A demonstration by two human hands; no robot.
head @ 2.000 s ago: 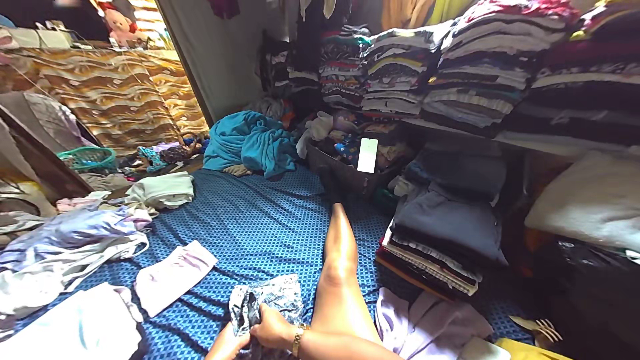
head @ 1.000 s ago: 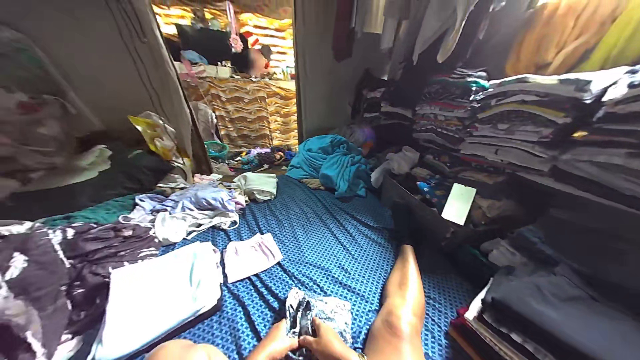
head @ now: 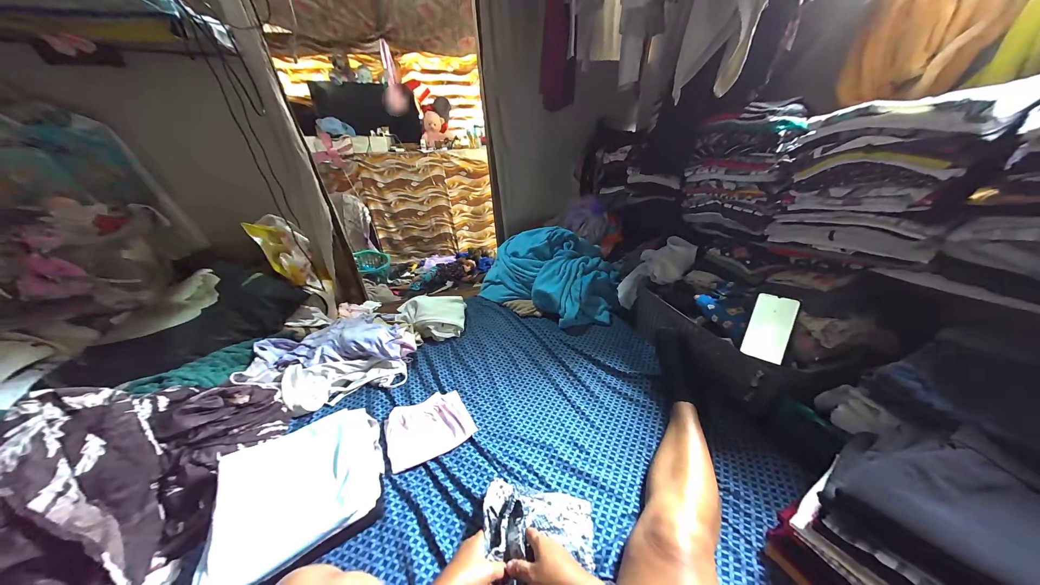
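Observation:
A white and dark-blue patterned cloth garment [head: 561, 520] lies partly folded on the blue patterned sheet, low in the middle of the view. My left hand [head: 471, 565] grips its near left edge. Close beside it, my right hand [head: 548, 562] pinches the same cloth near a dark fold. A folded pale pink cloth [head: 429, 431] lies beyond them to the left, next to a larger folded white cloth [head: 296, 487]. My wrists are cut off by the lower edge.
My outstretched leg [head: 678, 496] is right of the hands. Folded clothes [head: 934, 487] are stacked at right, near an open dark bag [head: 707, 357] with a phone [head: 770, 328] on it. A teal blanket [head: 552, 272] lies ahead; a dark patterned garment [head: 122, 471] is at left.
The view has swung left since the oldest frame. My right hand, earlier laid across the patterned garment, is now beside my left hand at its near edge.

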